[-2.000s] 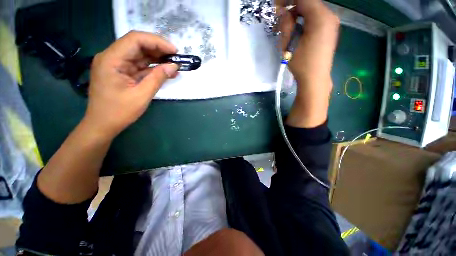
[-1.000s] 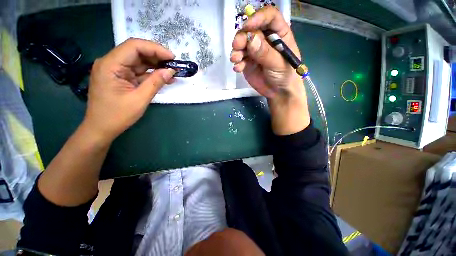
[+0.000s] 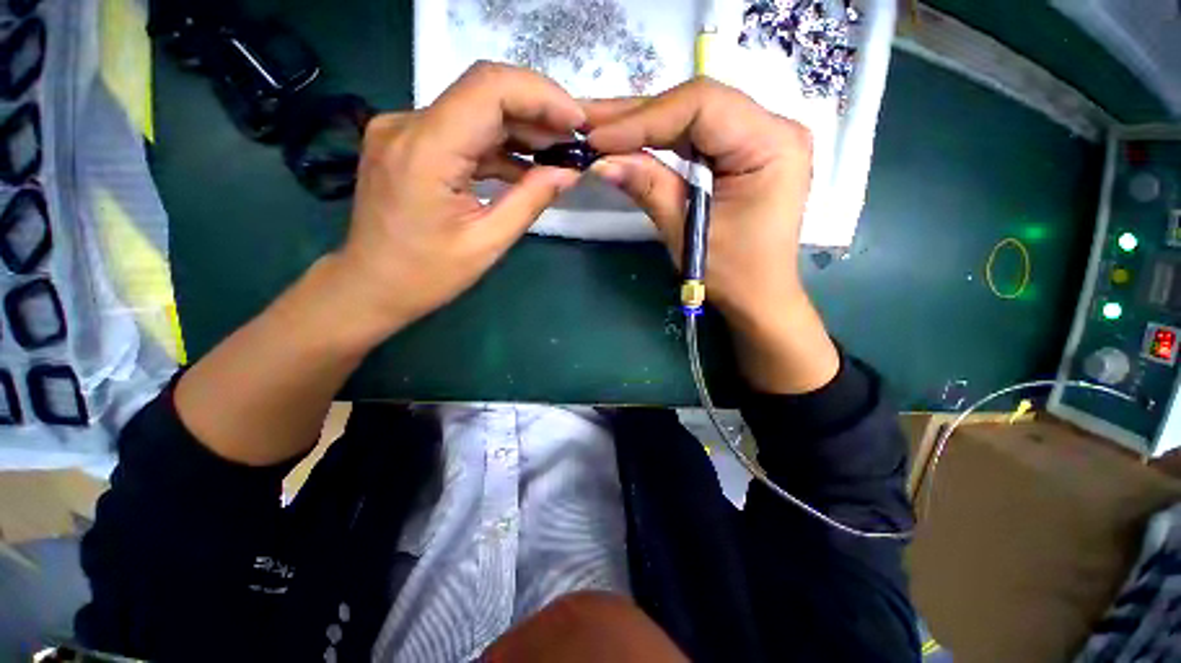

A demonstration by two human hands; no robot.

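Note:
My left hand (image 3: 434, 194) holds a glossy black frame (image 3: 566, 154) edge-on between thumb and fingers. My right hand (image 3: 738, 181) meets it, with thumb and index fingertips at the frame's right end. The vacuum pen (image 3: 697, 240) hangs tip-up in my right hand; its yellow tip holder points away from me, its brass fitting towards me. A clear hose (image 3: 745, 453) runs from it. Whether a small part is between my fingertips is hidden. Both hands are over the white parts tray (image 3: 835, 194), with silver-grey pieces on the left and dark pieces on the right.
Loose black frames (image 3: 275, 65) lie left of the tray on the green mat (image 3: 518, 343). A blister tray of frames (image 3: 84, 337) is at far left. The vacuum control box (image 3: 1124, 298) stands at right, with a cardboard carton (image 3: 1023, 499) below it.
My right hand has moved left from the tray's dark parts to the frame in my left hand. The pen has swung more upright. The view has shifted left, showing the blister tray.

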